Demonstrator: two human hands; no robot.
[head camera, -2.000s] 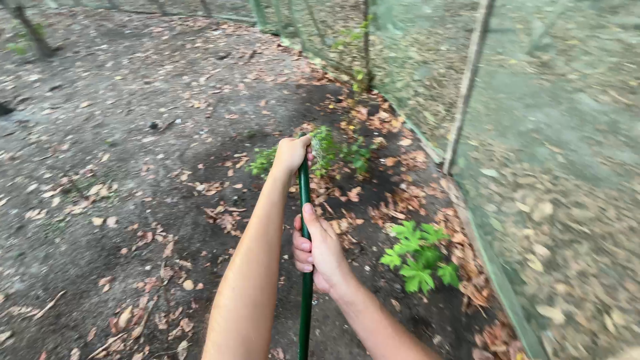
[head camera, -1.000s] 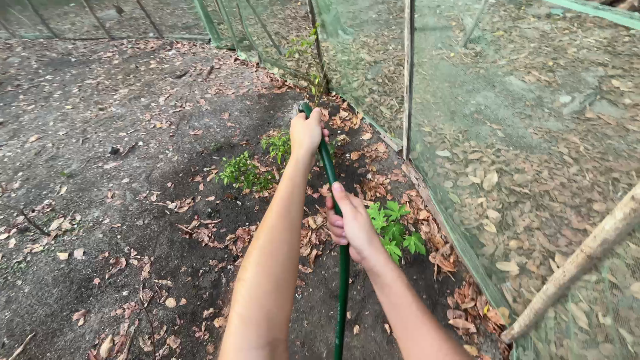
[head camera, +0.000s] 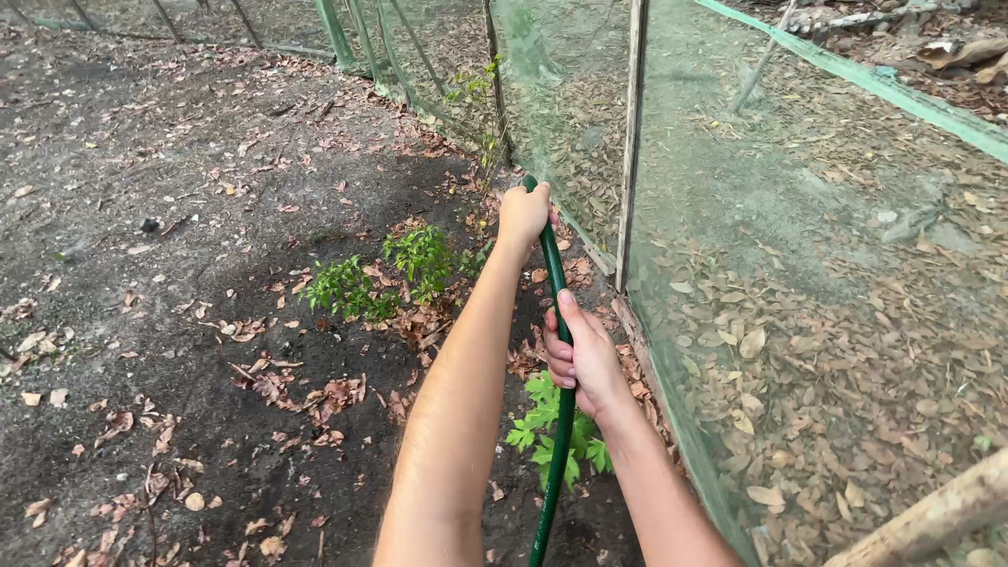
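A green garden hose (head camera: 561, 425) runs up from the bottom edge between my forearms. Near its far end my left hand (head camera: 524, 211) is closed around it, with the thumb at the tip. Lower down, my right hand (head camera: 581, 354) grips the same hose, thumb along its top. Faint spray seems to rise beyond the tip, against the netting. Left of my left forearm grow small bushy green plants (head camera: 424, 258) in dark soil. A broad-lobed leafy plant (head camera: 545, 421) stands beneath the hose and my right hand, partly hidden by them. Farther off, a thin yellow-green plant (head camera: 480, 98) stands by the fence.
A green mesh fence (head camera: 709, 315) on wooden posts (head camera: 632, 150) runs along the right and across the back. A pale wooden pole (head camera: 937, 516) crosses the lower right corner. Dry leaves (head camera: 339, 398) lie scattered on the soil; more cover the ground behind the mesh.
Both hands keep their hold on the hose. Its far end now points toward the fence and the thin plant, beyond the bushy plants it was over at first. The view has swung right.
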